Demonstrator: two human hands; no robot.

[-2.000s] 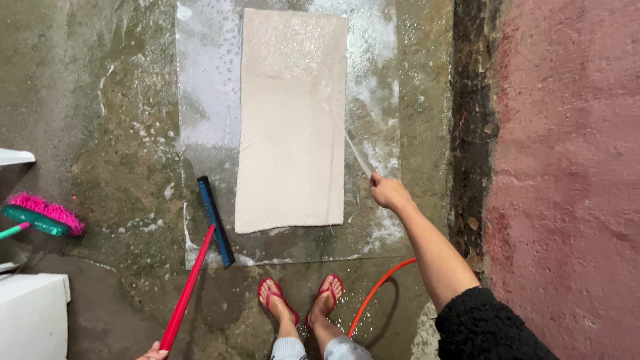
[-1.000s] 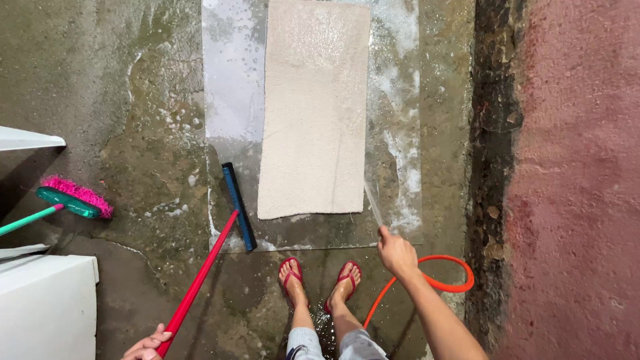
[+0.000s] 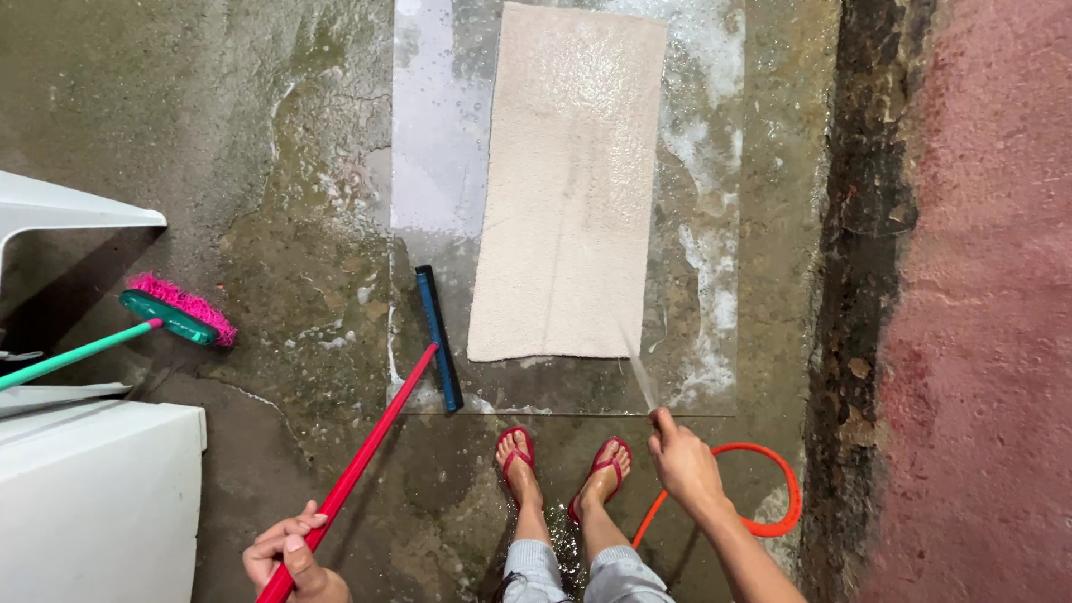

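Note:
My left hand (image 3: 297,557) is closed around the red handle (image 3: 360,465) of a floor squeegee, whose blue and black head (image 3: 439,339) rests at the left edge of a clear plastic sheet (image 3: 569,394). On that sheet lies a wet, cream-coloured textile mat (image 3: 569,193), with foam and water beside it. My right hand (image 3: 687,461) grips the end of an orange hose (image 3: 791,494), and water sprays from it toward the mat's near right corner. The hose's tip is hidden by my fingers.
A brush with pink bristles and a green handle (image 3: 79,354) is at the left, near a white plastic object (image 3: 75,205) and a white box-like object (image 3: 100,494). A reddish wall (image 3: 988,301) runs along the right. My feet in red flip-flops (image 3: 517,456) stand on the wet concrete floor.
The orange hose shows a loop beside my right hand that was not in view two seconds ago. The water jet has shifted to the mat's near right corner. The view has moved somewhat.

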